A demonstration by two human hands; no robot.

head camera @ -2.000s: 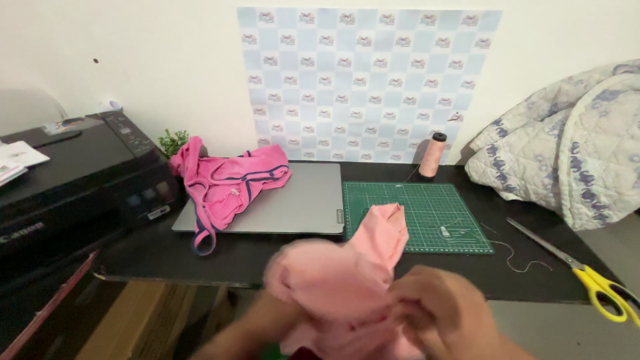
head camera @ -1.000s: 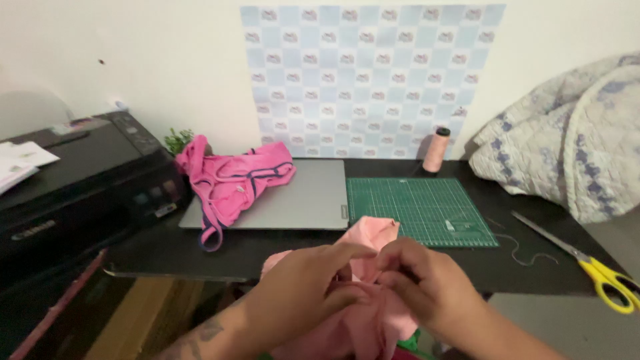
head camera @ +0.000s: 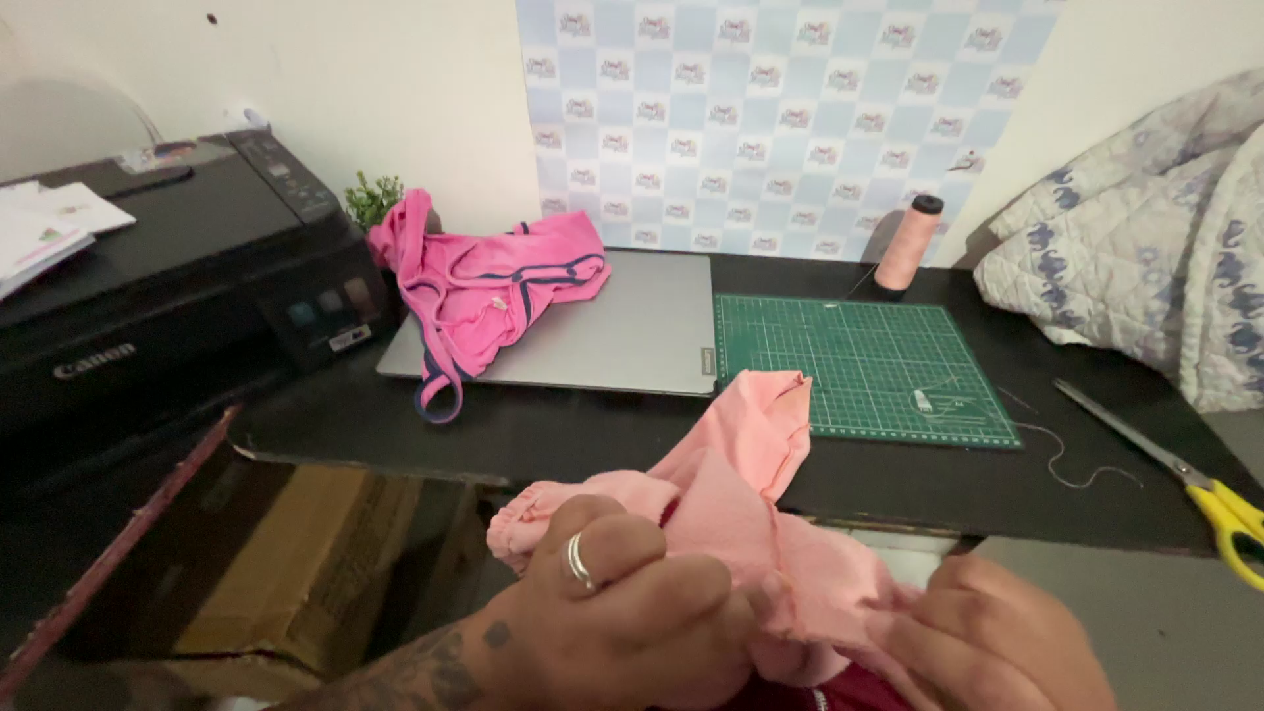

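Both hands grip a light pink fabric garment (head camera: 721, 504) with a visible seam, at the lower middle of the head view. My left hand (head camera: 632, 602), with a silver ring, is closed on the cloth left of the seam. My right hand (head camera: 992, 637) pinches the cloth at the right, its fingertips partly hidden. One end of the garment lies over the desk edge and touches the green cutting mat (head camera: 859, 370). Below the hands, a dark red cloth (head camera: 869, 691) shows.
A pink garment with navy trim (head camera: 513, 286) lies on a grey laptop (head camera: 642, 326). A thread cone (head camera: 908, 247) stands behind the mat. Yellow-handled scissors (head camera: 1175, 469) and a loose thread (head camera: 1062, 469) lie right. A printer (head camera: 168, 276) stands left, a quilted cloth (head camera: 1136, 227) far right.
My hands were close together one second ago and are now farther apart, with the light pink cloth between them. The right hand has moved to the right.
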